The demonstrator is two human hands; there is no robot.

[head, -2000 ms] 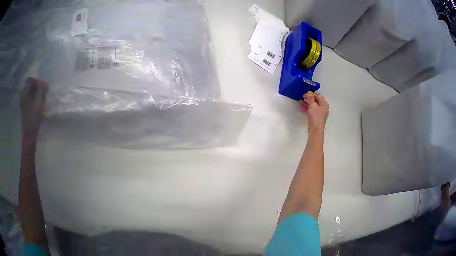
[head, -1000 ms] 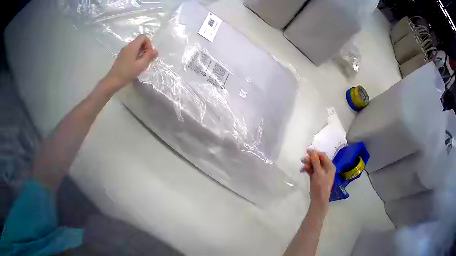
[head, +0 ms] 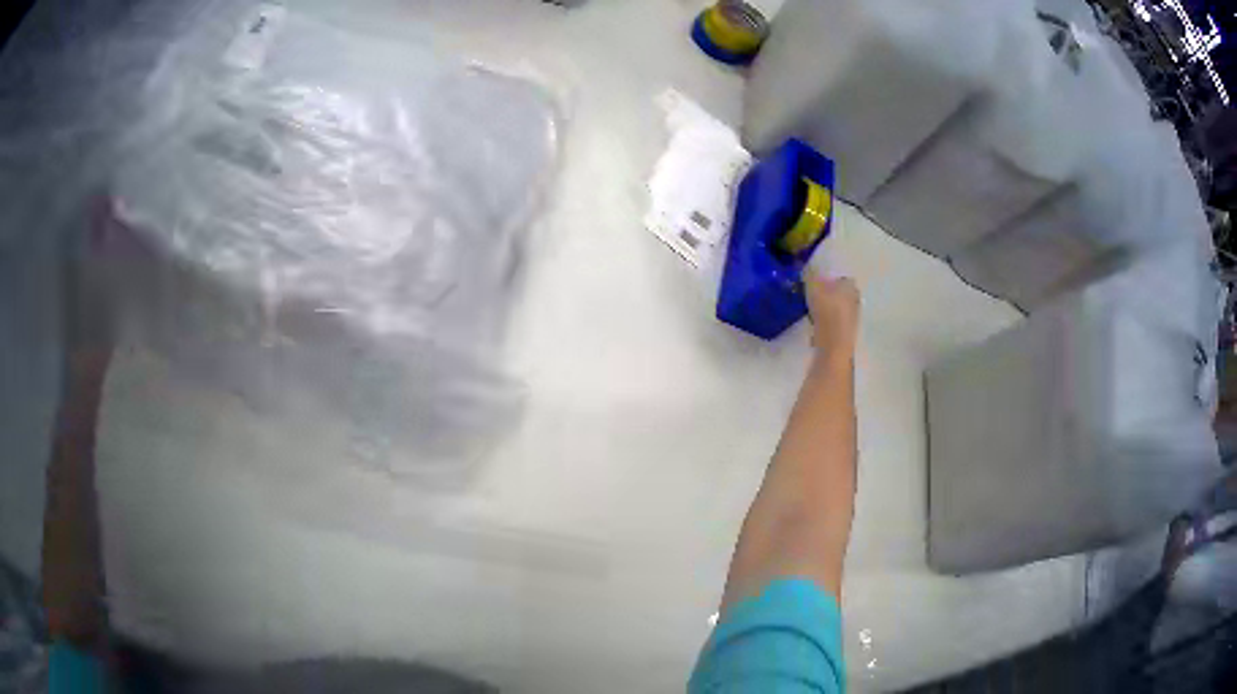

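A wrapped handbag in a clear polybag (head: 339, 176) lies at the left, its shiny film crinkled and blurred. My left hand (head: 102, 251) is at the polybag's left edge, blurred; its fingers cannot be made out. The blue tape dispenser (head: 762, 258) with its yellow tape roll (head: 810, 217) stands right of the middle. My right hand (head: 832, 301) is at the dispenser's cutter end, fingers bent together; any tape strip at the fingertips is too small to see. A small white label (head: 255, 37) shows at the polybag's top left.
Barcode stickers on backing sheets (head: 695, 183) lie left of the dispenser. A spare blue and yellow tape roll (head: 733, 27) lies at the top. Upright pale grey wrapped bags (head: 1011, 454) stand along the right. The white-covered table (head: 611, 447) extends below.
My right hand has moved from beside the sticker sheets to the dispenser's cutter end. My left hand is now at the polybag's far left edge. The head view has turned, and the film looks more bunched.
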